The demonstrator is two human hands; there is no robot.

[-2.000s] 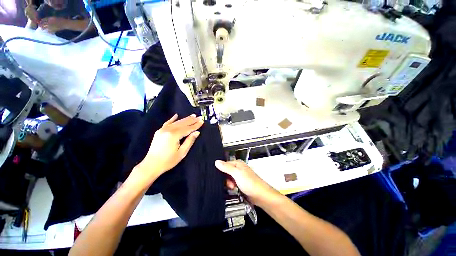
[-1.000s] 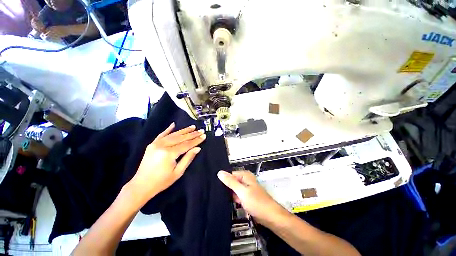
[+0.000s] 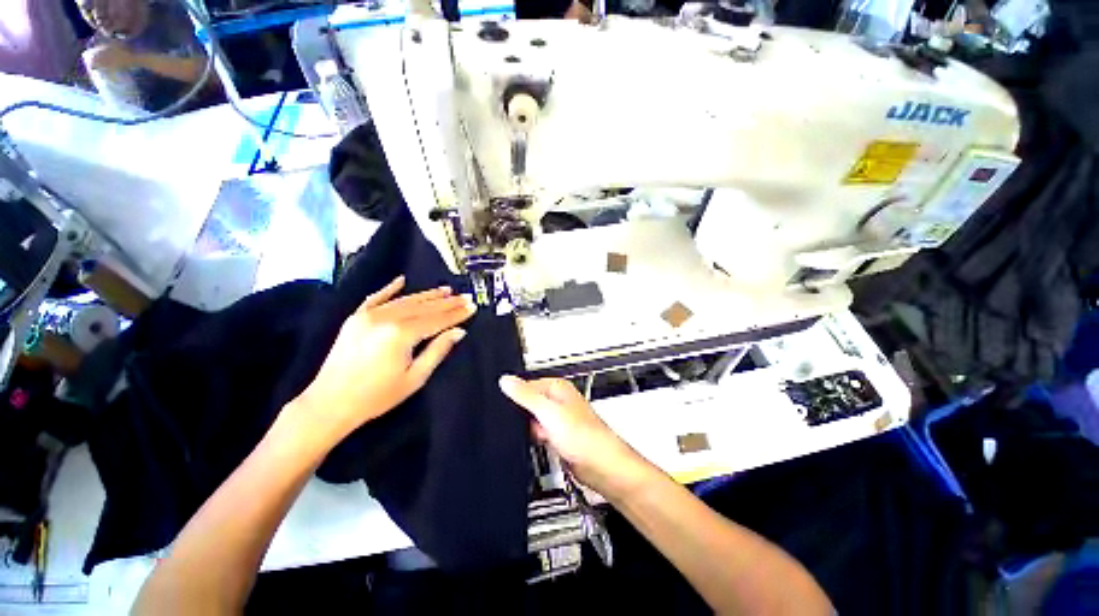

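A dark garment (image 3: pixel 410 481) lies on the white sewing table, its straight right edge running up under the presser foot (image 3: pixel 486 289) of the cream-white sewing machine (image 3: pixel 675 108). My left hand (image 3: pixel 383 355) lies flat on the cloth, fingers spread, fingertips just left of the foot. My right hand (image 3: pixel 566 427) holds the cloth's right edge below the needle, thumb on top and fingers hidden beneath. The metal edge guide (image 3: pixel 560 529) shows below my right hand at the table's front edge.
Thread cones (image 3: pixel 82 323) stand at the left. A clear sheet (image 3: pixel 247 229) and a bottle (image 3: pixel 338 96) are on the far table. A person (image 3: pixel 145 60) sits at the upper left. A dark tray (image 3: pixel 832 397) is at the bed's right end. Dark clothing (image 3: pixel 1012 241) is piled at the right.
The view moved closer to the machine, then back out. My hands stay in nearly the same places on the cloth. The folds near the right edge look flatter than two seconds ago.
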